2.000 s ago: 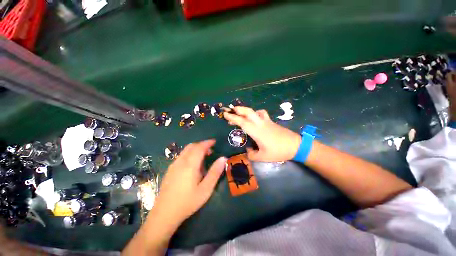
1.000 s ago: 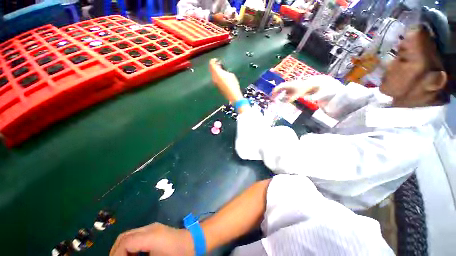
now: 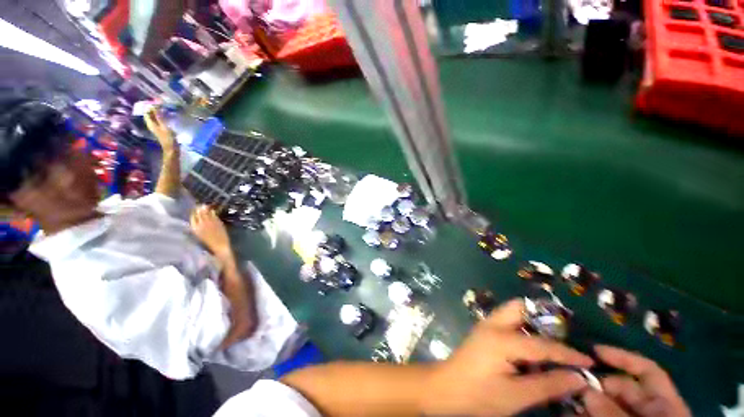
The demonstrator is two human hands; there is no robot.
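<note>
My left hand [image 3: 498, 366] reaches in from the bottom, and its fingertips meet those of my right hand [image 3: 644, 389] at the lower right. Both hands' fingers close around a small shiny part [image 3: 589, 379], blurred and mostly hidden. A silver-rimmed round assembly [image 3: 546, 316] shows just beyond my left fingers; whether they touch it is unclear. Several small round modules [image 3: 616, 304] with white and orange patches lie in a row on the green mat behind the hands. Another module [image 3: 479, 302] lies left of the assembly.
A metal upright [image 3: 416, 106] crosses the bench. Metal caps [image 3: 393, 224], white paper [image 3: 371, 199], a clear bag [image 3: 405, 332] and dark housings [image 3: 273, 179] lie left. A dark gridded tray [image 3: 216, 171] is farther left beside a seated person [image 3: 163, 277]. A red tray [image 3: 693, 89] stands upper right.
The view has swung from the right-hand neighbour to the left side of the bench. My hands, apart two seconds ago, are now together around a small part.
</note>
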